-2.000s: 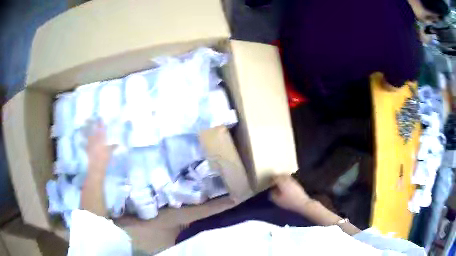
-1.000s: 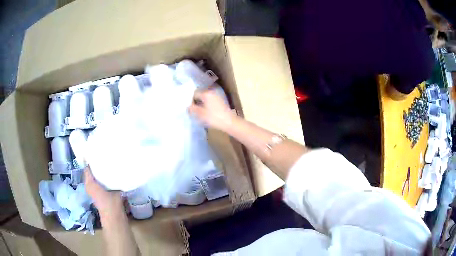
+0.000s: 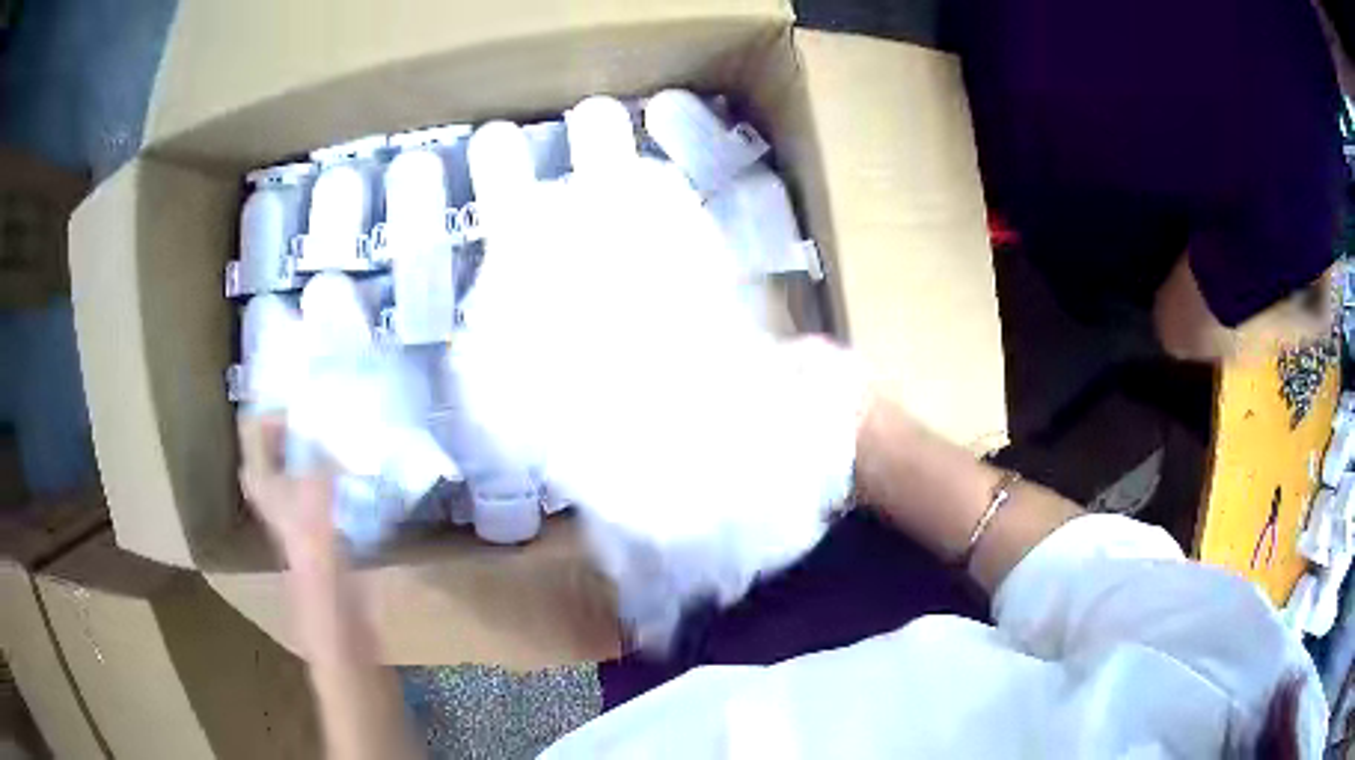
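Note:
A large open brown carton [image 3: 164, 371] holds white plastic housings [image 3: 421, 201] standing in rows. A big crumpled white plastic wrap [image 3: 639, 356] covers the carton's right part and hangs over its front edge. My right hand [image 3: 840, 389] is at the wrap's right side, gripping it; the fingers are mostly hidden by it. My left hand [image 3: 286, 483] is blurred at the carton's front left, beside a smaller crumpled piece of wrap [image 3: 379, 423]; whether it grips that piece is unclear.
A person in dark clothing [image 3: 1144, 134] is at the upper right. An orange-yellow bench [image 3: 1241, 460] at the right bears a dark metallic heap [image 3: 1308, 371], a small hand tool [image 3: 1268, 527] and white pieces [image 3: 1327, 512]. More brown cartons [image 3: 134, 639] stand at lower left.
My right hand has pulled the big wrap right and toward me, uncovering more housings. The smaller wrap has moved from the front left corner up and right. The view has shifted.

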